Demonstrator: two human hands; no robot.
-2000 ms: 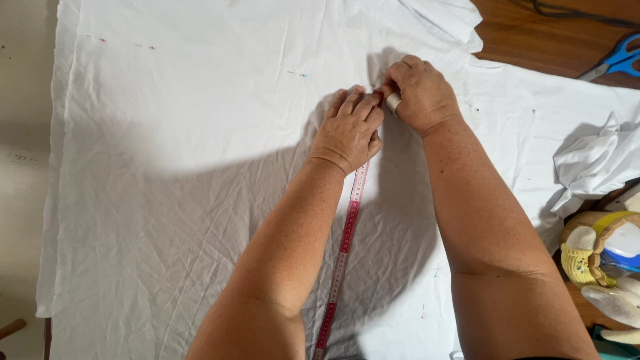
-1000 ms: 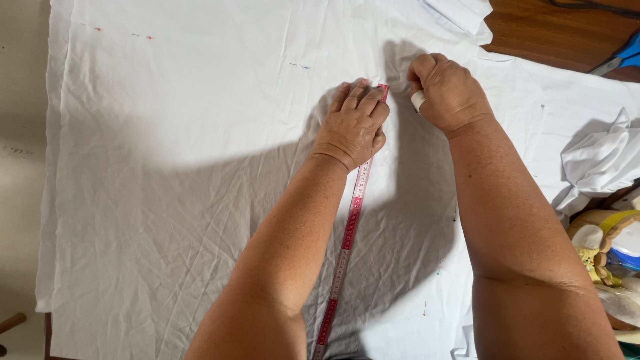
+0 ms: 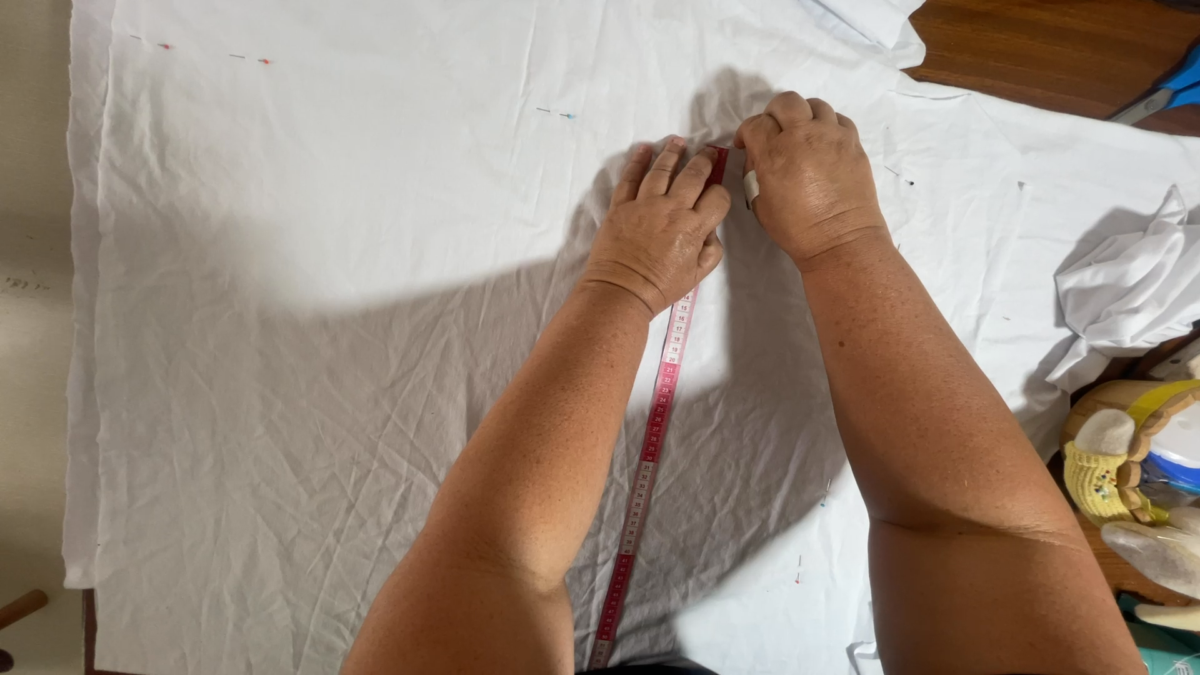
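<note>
White fabric [image 3: 375, 225] lies spread over a wooden table, with several ball-headed pins stuck in it. A pink and white measuring tape [image 3: 653, 412] runs up the fabric from the bottom edge. My left hand [image 3: 661, 220] presses flat over the tape near its upper end, fingers apart. Just right of the tape end is my right hand [image 3: 811, 173], its fingers curled together low over the cloth; whether something small is pinched in them is hidden. A white band or tape wraps one finger of that hand. A pin [image 3: 566, 115] with a blue head sits left of my hands.
Blue-handled scissors [image 3: 1162, 94] lie on the bare wood [image 3: 1031, 56] at the upper right. Crumpled white cloth [image 3: 1130, 281] rests at the right, above a container with a yellow knitted item [image 3: 1099, 478] holding pins. A brown rod end [image 3: 21, 607] shows at lower left.
My right hand was at the tape's end beside my left hand, moved off to the right, and is now close to the tape end again. My left hand has stayed on the tape.
</note>
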